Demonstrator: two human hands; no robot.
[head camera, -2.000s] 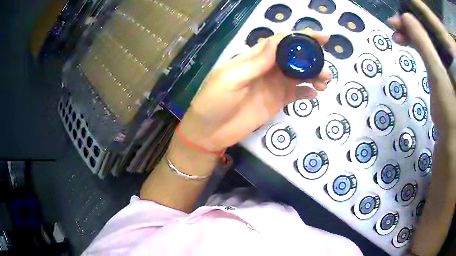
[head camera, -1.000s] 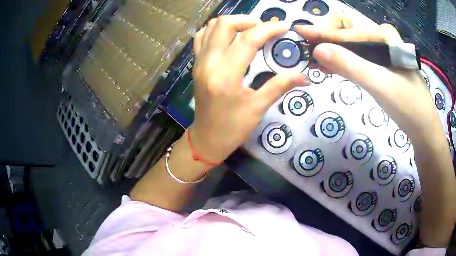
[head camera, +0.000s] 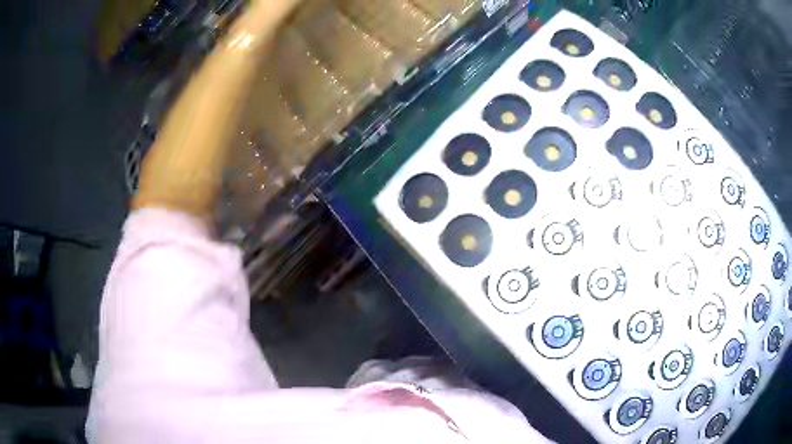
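The white foam tray (head camera: 517, 236) lies slanted on the right. Its upper-left holes, such as one dark hole (head camera: 425, 198) with a tan centre dot, are empty. The other visible holes hold round speaker drivers, backs up, such as one with a blue-looking centre (head camera: 557, 332). Glare washes out some of them. My left forearm reaches up at the upper left, blurred, with a bracelet near the wrist. My left hand is cut off by the top edge, so its fingers and anything in them are hidden. My right hand is out of the picture.
A clear plastic tray over tan board (head camera: 334, 74) lies at the upper left, partly behind my left arm. The green bench top (head camera: 356, 208) with blue edging shows beside the foam tray. Piled sheets (head camera: 300, 269) stand below the plastic tray. Dark floor shows at far left.
My left hand has left the driver and moved up and left out of the picture. My right hand and the black probe have left the view. The foam tray now shows unobstructed.
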